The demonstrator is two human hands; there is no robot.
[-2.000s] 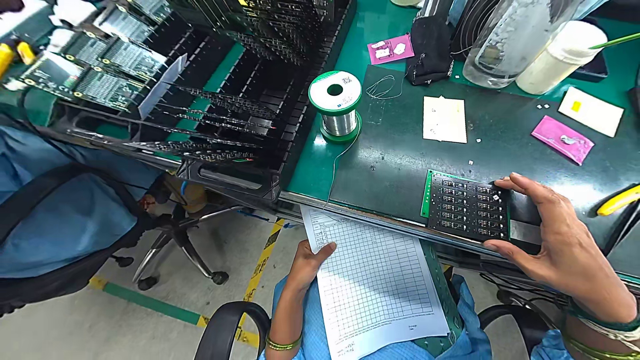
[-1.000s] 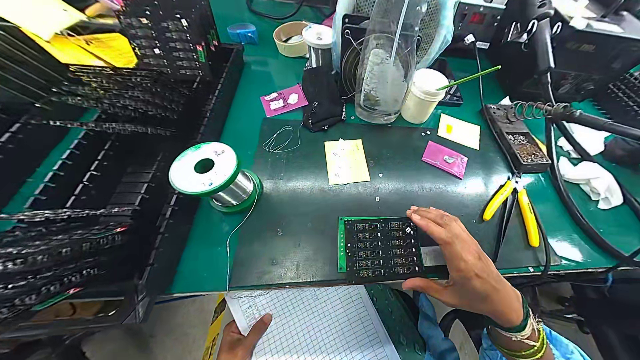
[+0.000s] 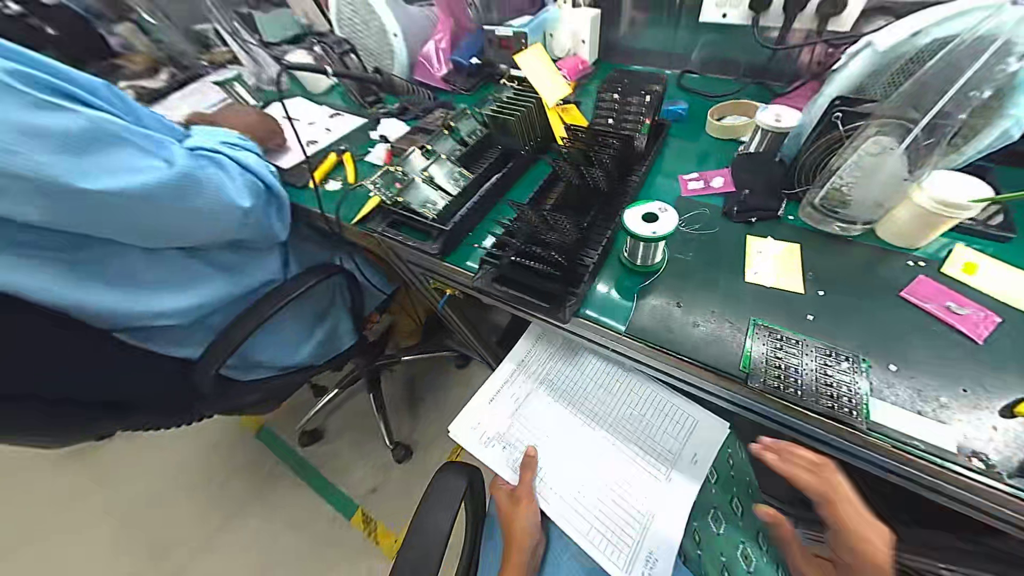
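My left hand (image 3: 520,508) grips the near left edge of a stack of printed paper sheets (image 3: 596,448), thumb on top, over my lap. My right hand (image 3: 828,504) is off the bench, fingers apart with nothing in them, just right of the sheets and below the bench edge. On the dark mat (image 3: 704,312) a black and green circuit board panel (image 3: 808,370) lies flat near the front edge, out of touch with either hand. A spool of solder wire (image 3: 645,236) stands left of the mat's middle. A yellow paper (image 3: 774,264) lies beyond the panel.
Black racks (image 3: 552,240) with upright circuit boards stand left of the spool. A co-worker (image 3: 144,208) in blue sits at the left by a chair armrest (image 3: 280,312). Pink packets (image 3: 950,308), a white jar (image 3: 924,210) and a clear plastic container (image 3: 856,172) are at the right.
My right hand has left the board panel and moved down off the bench. The paper stack, in my left hand, now shows more fully. The view has swung left, bringing the co-worker in.
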